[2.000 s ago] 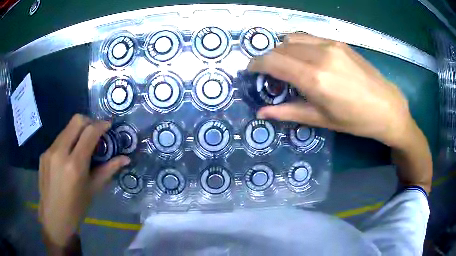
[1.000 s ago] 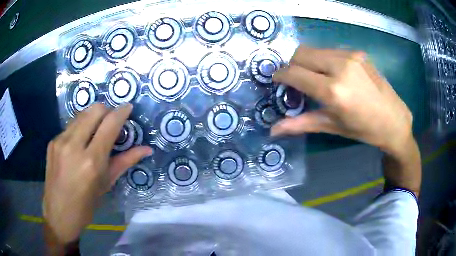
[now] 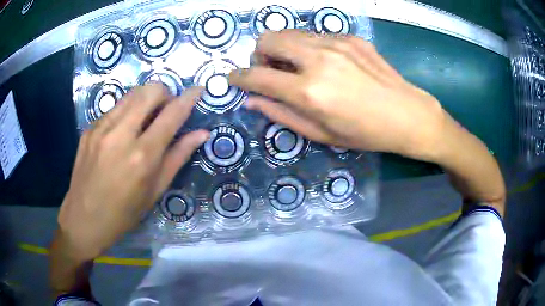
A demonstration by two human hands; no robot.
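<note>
A clear blister tray [image 3: 251, 170] lies in front of me, its pockets in rows filled with round parts [image 3: 224, 147] with silver-white rings and pale centres. My left hand [image 3: 128, 155] is over the tray's left side, fingertips left of a round part [image 3: 217, 85] in the second row. My right hand [image 3: 334, 89] is over the right side, fingertips at that part's right edge. The fingers of both hands are apart, and I see no part held between them. The hands cover several pockets.
A pale metal rail [image 3: 418, 27] curves behind the tray, with the green belt [image 3: 478, 15] beyond. A white paper label [image 3: 11, 136] lies at the left. Stacked clear trays [image 3: 529, 89] stand at the right. Yellow floor lines show below the dark green bench [image 3: 418, 89].
Both hands have moved inward, towards the tray's middle. The round part in my right hand a second ago no longer shows there. The tray has shifted slightly right and turned a little.
</note>
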